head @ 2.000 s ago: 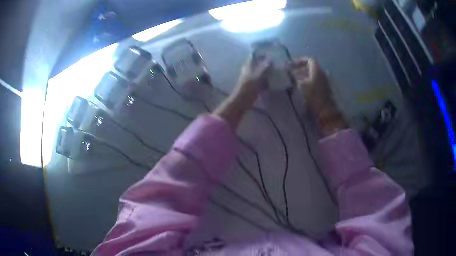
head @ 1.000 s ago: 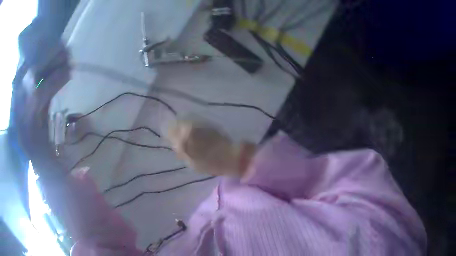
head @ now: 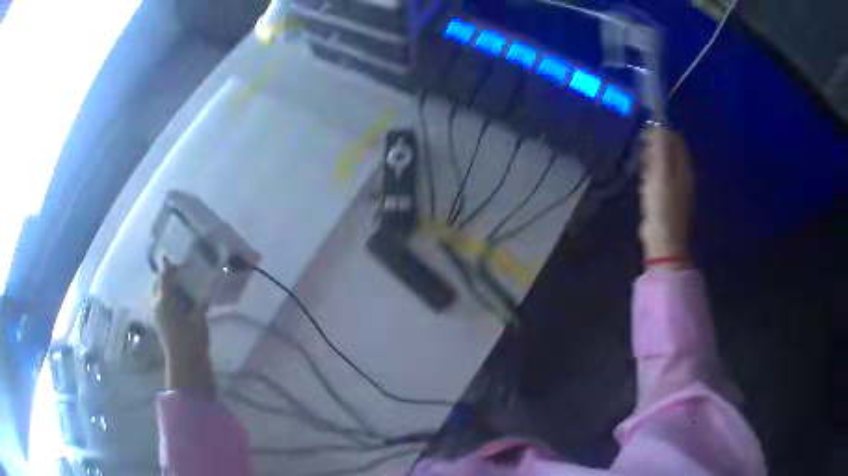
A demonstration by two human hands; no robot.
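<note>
A floodlight (head: 214, 246) with a pale housing and grey frame stands at the left of the white tabletop. A thin black cord runs from its near end toward the table's front edge. My left hand (head: 181, 316) is shut on the floodlight's lower left side. My right hand (head: 667, 200) is stretched out at the upper right, beyond the table edge. Its fingers are on the lower end of a pale framed piece (head: 646, 65), over a deep blue surface; a thin pale cord runs beside it. The piece is blurred and the finger grip is partly hidden.
Several floodlights (head: 93, 372) stand at the lower left with cords trailing right. A black handheld device (head: 398, 172) and a dark bar (head: 411, 270) lie mid-table. Behind are a dark slotted rack (head: 358, 37), a row of glowing blue squares (head: 553, 68) and hanging black cables (head: 479, 153).
The view has swung to the right. My right hand has moved from above the cords on the table to the pale framed piece at the upper right. My left hand is now clearly on a floodlight.
</note>
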